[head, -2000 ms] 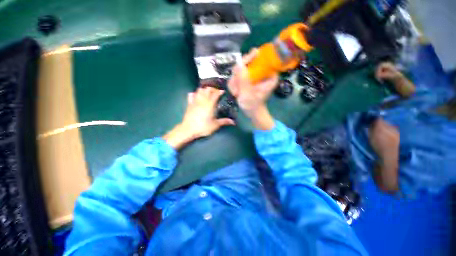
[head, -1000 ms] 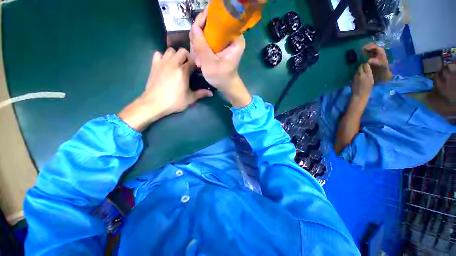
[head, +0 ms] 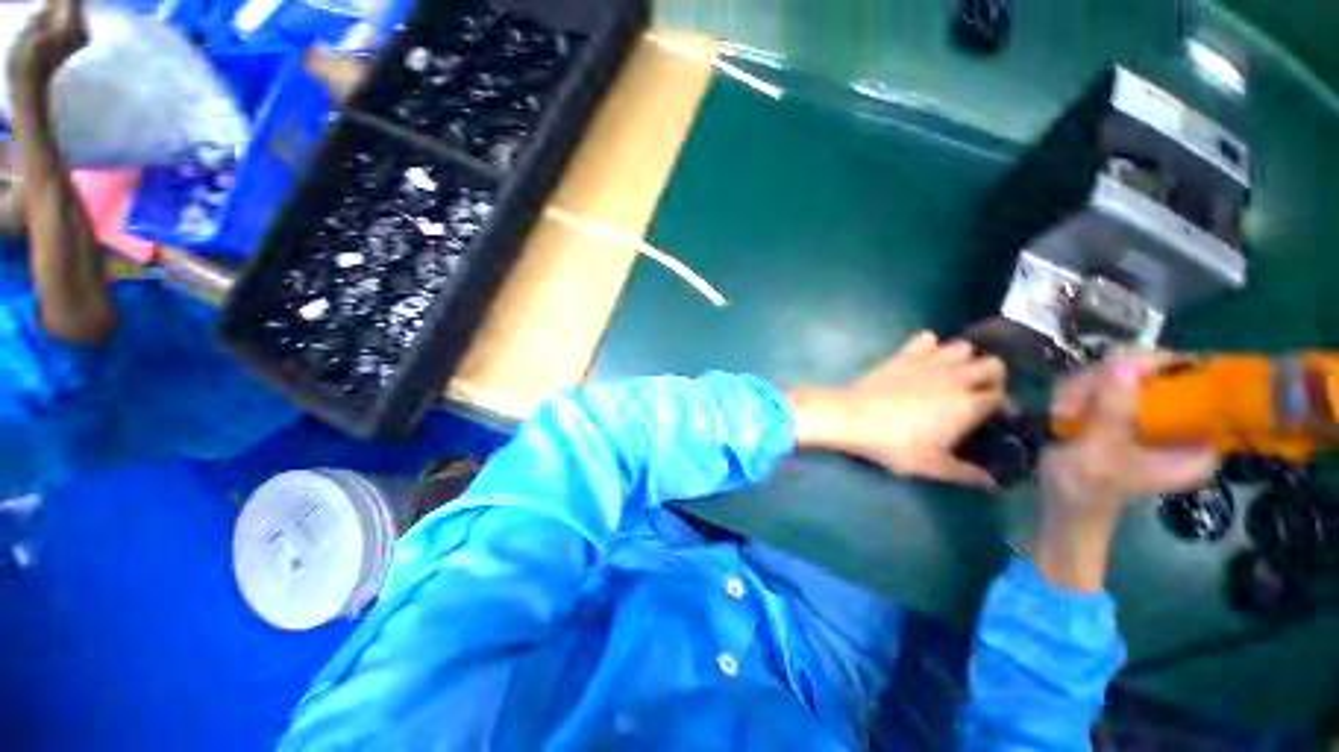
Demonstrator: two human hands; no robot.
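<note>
My right hand [head: 1101, 456] is closed around the orange electric screwdriver [head: 1248, 404], whose dark nose points left to a round black part [head: 1004, 447]. My left hand [head: 918, 407] holds that part down on the green bench, fingers over its far side and thumb at its near side. Whether the screwdriver tip touches the part cannot be told. The silver-grey and black screw feeder [head: 1160, 221] stands just beyond my hands.
A black divided tray [head: 429, 143] full of black parts lies left beside a cardboard sheet [head: 602, 206] with pale strips. More round black parts [head: 1275, 517] lie at right. A white bucket [head: 311, 547] is on the blue floor. A person's arm [head: 62, 221] shows at far left.
The view has swung left, bringing the tray, bucket and another person into sight; the coworker at right has left view. Both hands remain at the black part, with the screwdriver held.
</note>
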